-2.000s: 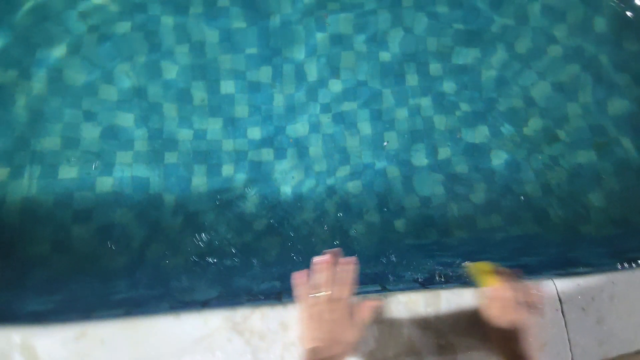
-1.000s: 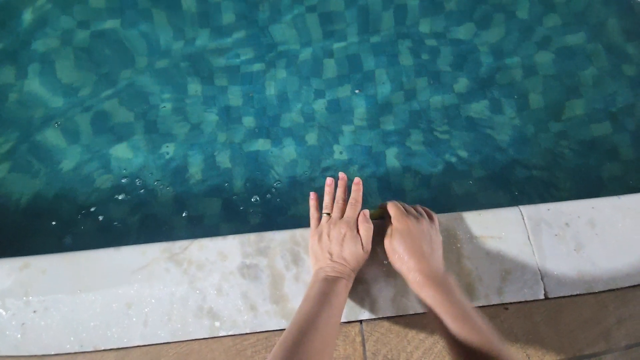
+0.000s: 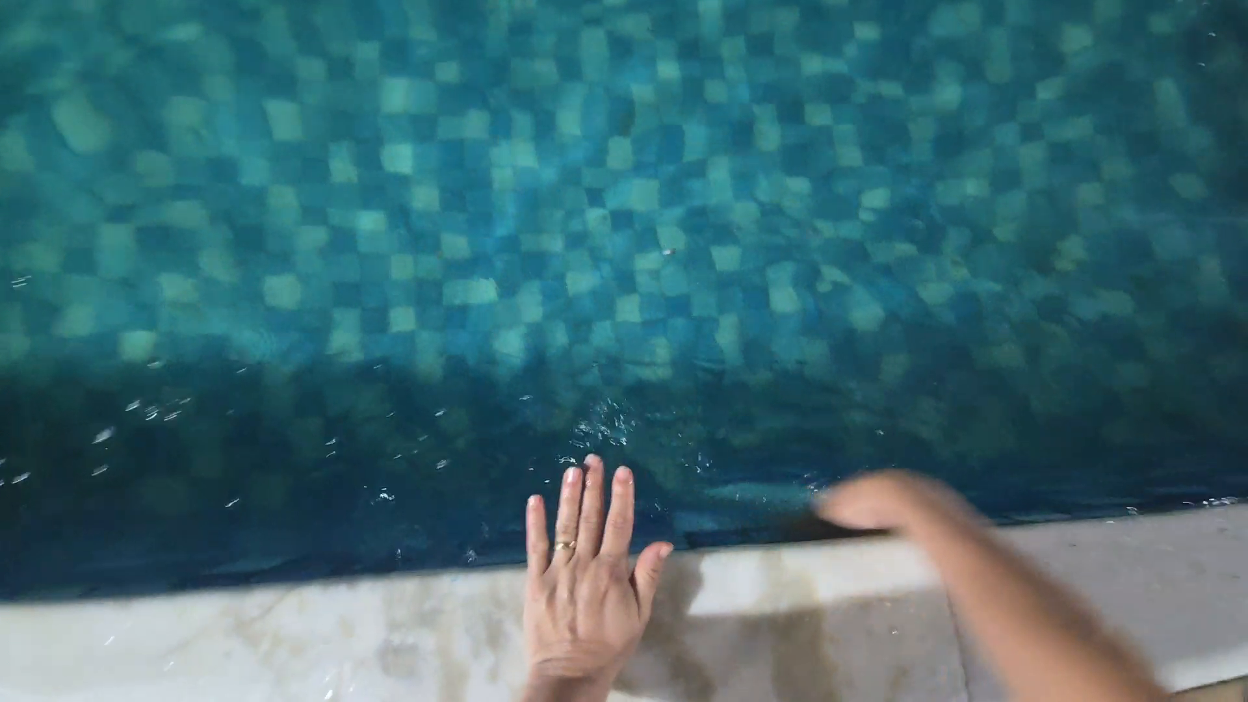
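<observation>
My left hand (image 3: 588,575) lies palm down on the pale stone coping (image 3: 292,639) of a swimming pool, its fingers spread and reaching past the edge over the water. A ring is on one finger. To the right, my right hand (image 3: 882,499) is blurred and hangs over the pool's edge at the water, back of the hand up. Its fingers and anything in them are hidden or too blurred to tell. The pool water (image 3: 604,214) fills the upper view, with small square tiles in blue and green under it.
A joint (image 3: 955,634) between two coping stones runs beneath my right forearm. Wet stains and shadow mark the coping around my hands. Bubbles or glints float on the dark water along the edge. A small speck (image 3: 669,253) shows in the water farther out.
My right hand has moved right, away from my left hand, and out over the water. Two seconds ago it held something yellow. My left hand remains spread at the edge.
</observation>
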